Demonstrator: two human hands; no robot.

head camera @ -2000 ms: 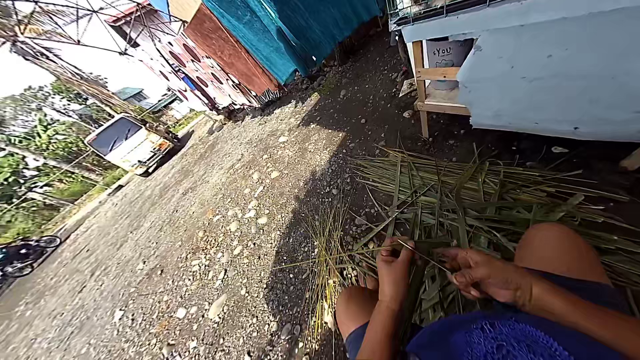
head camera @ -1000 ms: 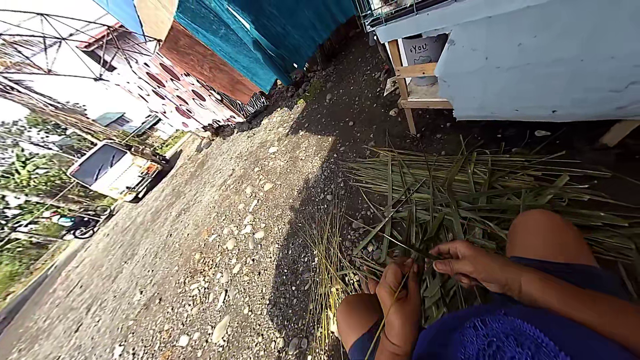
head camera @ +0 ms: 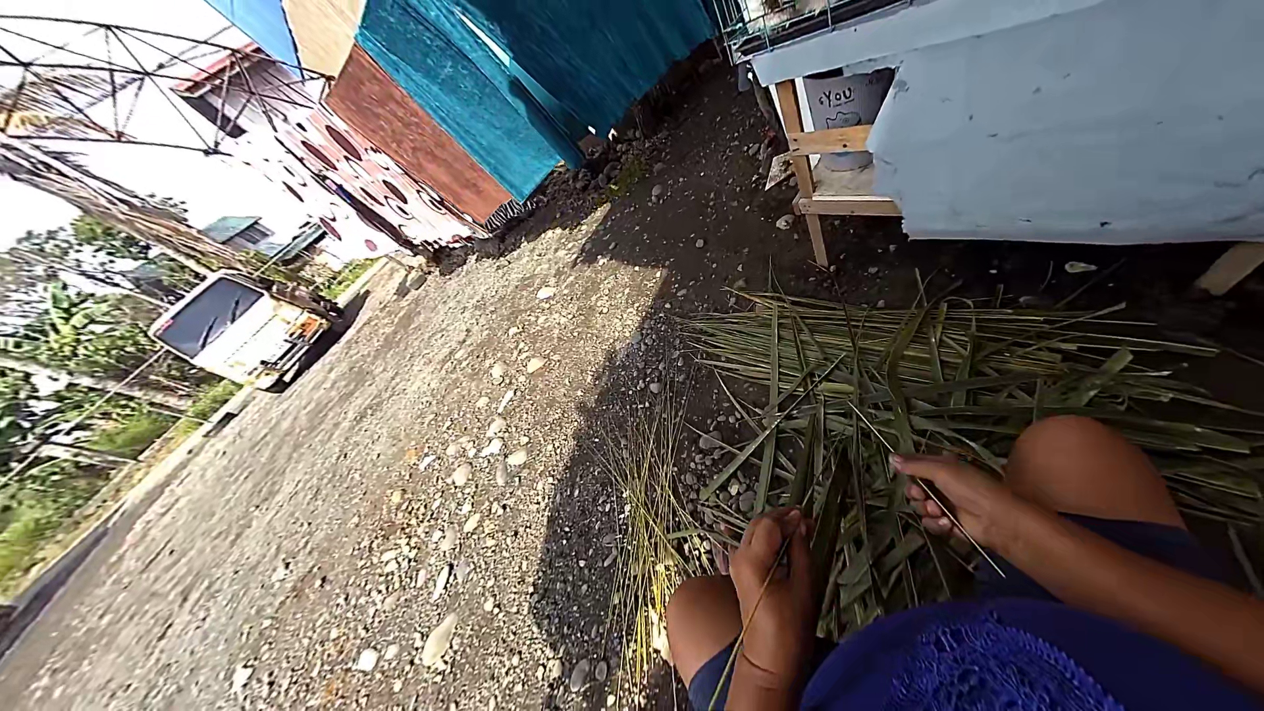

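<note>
My left hand (head camera: 775,583) is closed around a thin palm leaf strip or rib, whose yellowish end trails down past the wrist. Up and to the right, my right hand (head camera: 953,499) pinches another thin strip or rib that sticks out below the fingers. The two hands are apart. Green palm leaf strips (head camera: 889,395) lie in a loose heap on the ground in front of and beneath the hands. A sheaf of thin yellow-green ribs (head camera: 647,533) lies to the left, beside my left knee.
Gravel ground (head camera: 425,474) with stones spreads to the left. A pale blue-sheeted stall (head camera: 1066,128) on wooden legs stands beyond the heap, with a white bucket (head camera: 844,114) beneath. Teal tarpaulin (head camera: 474,89) hangs farther off. A parked truck (head camera: 237,326) stands at far left.
Two seconds ago my hands were close together at a strip; now they are farther apart, the left lower and nearer my body.
</note>
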